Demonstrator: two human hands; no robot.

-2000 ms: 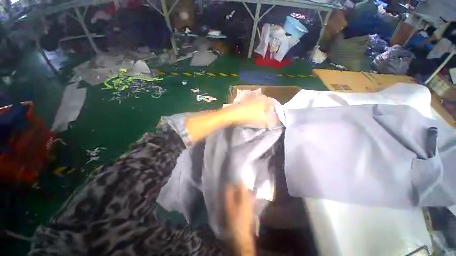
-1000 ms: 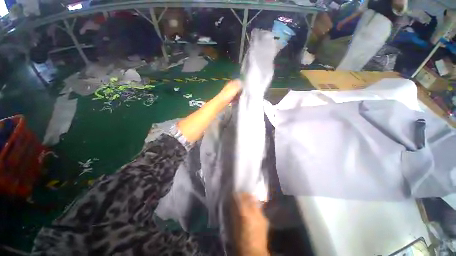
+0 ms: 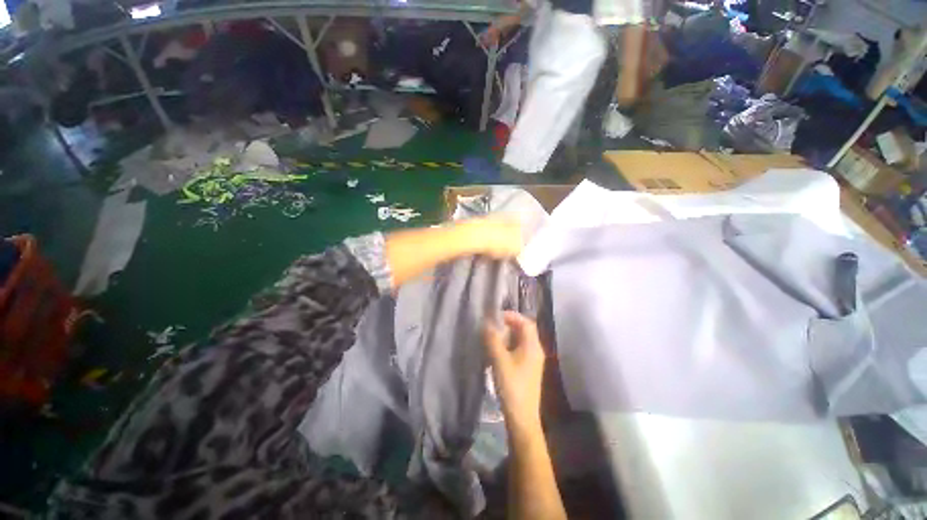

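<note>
A partly sewn grey garment (image 3: 452, 335) hangs in crumpled folds in front of me, left of the table. My left hand (image 3: 500, 239) reaches across its upper end. The hand is blurred, and its fingers and grip cannot be made out. My right hand (image 3: 517, 340) is lower, at the garment's right side, with thumb and fingertips close together at the cloth. Whether it pinches the cloth is unclear. A flat grey-lilac cut panel (image 3: 671, 315) lies on the table to the right, its right part folded over.
White sheeting (image 3: 701, 467) covers the table under the panel. Cardboard (image 3: 666, 171) lies behind it. A red basket (image 3: 33, 315) stands at far left on the green floor, which has scraps. A person carrying or wearing white cloth (image 3: 557, 86) is beyond the table.
The long pale piece held upright between my hands is lowered into the crumpled garment. My left hand moved down and right, my right hand up. The person with white cloth moved left.
</note>
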